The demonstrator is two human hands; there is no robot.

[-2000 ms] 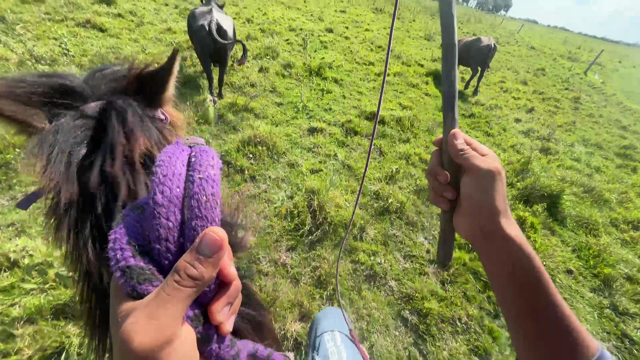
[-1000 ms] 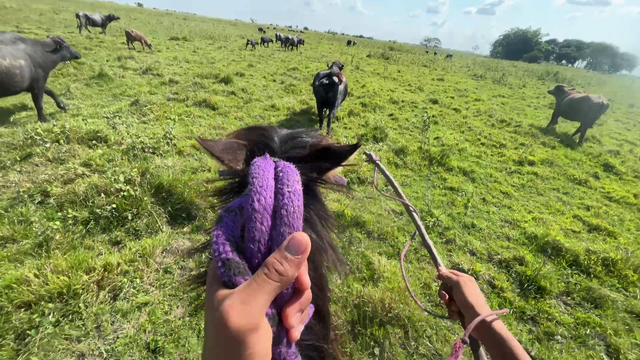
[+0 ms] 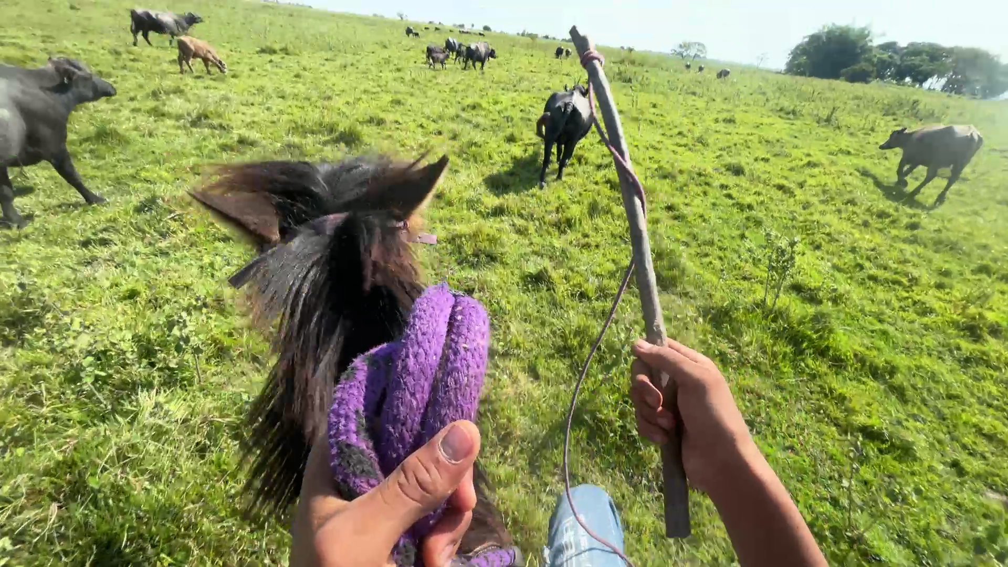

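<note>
Thick purple padded rope or rein [image 3: 429, 370], folded into loops, is gripped by my left hand [image 3: 394, 504] at the lower middle, thumb on top. Just beyond it are the dark mane and ears of a horse [image 3: 331, 276], which I ride. My right hand [image 3: 685, 405] is closed around a wooden stick [image 3: 638, 213], held nearly upright. A thin cord [image 3: 579, 402] is tied near the stick's top, winds along it and hangs in a curve down past my jeans-clad knee [image 3: 584, 528].
A dark buffalo [image 3: 565, 122] stands ahead, facing away. Another buffalo [image 3: 39, 118] is at the left, and a greyish-brown one [image 3: 937, 153] at the right. Behind are a brown calf [image 3: 198, 53], several more animals and trees [image 3: 890, 63]. Uneven grass covers the ground.
The stick, slanting to the upper left a second ago, is now more upright. The buffalo ahead faced towards me and now shows its rear. My left hand keeps its hold on the purple rope.
</note>
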